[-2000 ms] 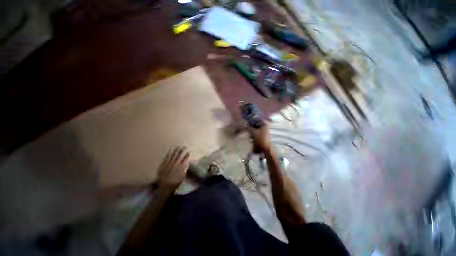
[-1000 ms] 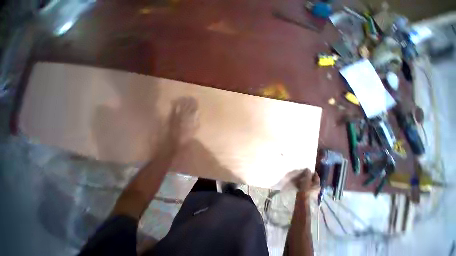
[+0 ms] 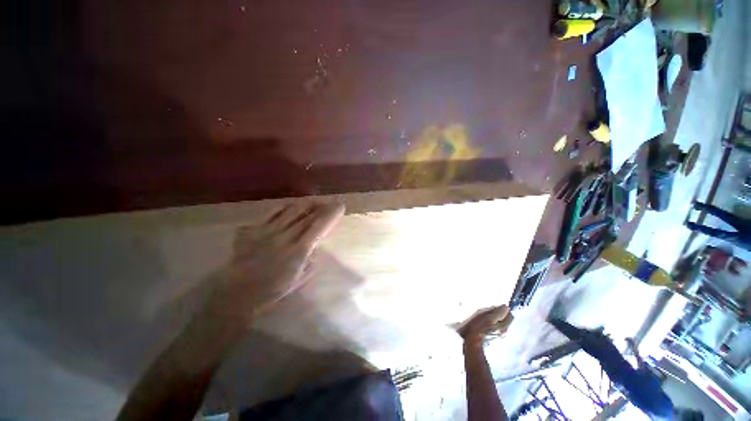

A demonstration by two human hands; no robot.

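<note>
A large pale tan plywood panel (image 3: 428, 271) lies across the near side of the dark red-brown worktable (image 3: 272, 90). Its right part is glaringly bright and its left part is in shadow. A pale edge strip (image 3: 412, 197) runs below its far edge. My left hand (image 3: 276, 251) lies flat on the panel, fingertips at the far edge. My right hand (image 3: 487, 322) is closed around the panel's near right corner; its fingertips are partly hidden. A dark tool with metal bars, perhaps the nailer (image 3: 534, 275), lies just beyond the panel's right edge.
Hand tools (image 3: 585, 222), a white paper sheet (image 3: 630, 94) and a yellow bottle (image 3: 638, 265) crowd the table's right end. A person in dark clothes (image 3: 622, 370) is at the lower right, and another person's legs (image 3: 720, 224) show at the right edge.
My right hand has left the dark tool it held first and now grips the panel corner. My left hand has moved to the far edge. The view has turned and come closer.
</note>
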